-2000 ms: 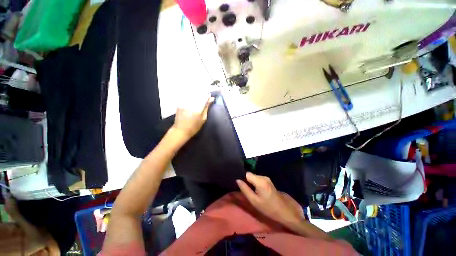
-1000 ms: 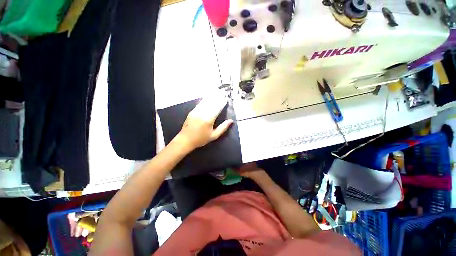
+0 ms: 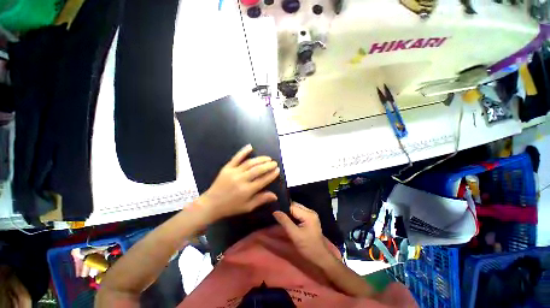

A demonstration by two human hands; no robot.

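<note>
A black cut panel (image 3: 223,135) lies on the white table, its far right corner at the presser foot (image 3: 263,93) of the cream HIKARI sewing machine (image 3: 386,66). Its near end hangs over the table's front edge. My left hand (image 3: 244,185) lies flat on the panel with fingers spread, below the needle area. My right hand (image 3: 303,225) pinches the panel's right edge near my lap. The needle tip is too small to make out.
Long black panels (image 3: 145,96) lie left on the table. Blue-handled snips (image 3: 393,114) lie on the machine bed. Blue crates (image 3: 428,267) with scraps stand below on both sides. Shears (image 3: 363,236) and orange-handled scissors (image 3: 386,248) lie lower right. Green item (image 3: 30,13) is at upper left.
My left hand has moved from beside the presser foot back toward me along the panel. My right hand has come up from below the table edge to the panel's near right edge.
</note>
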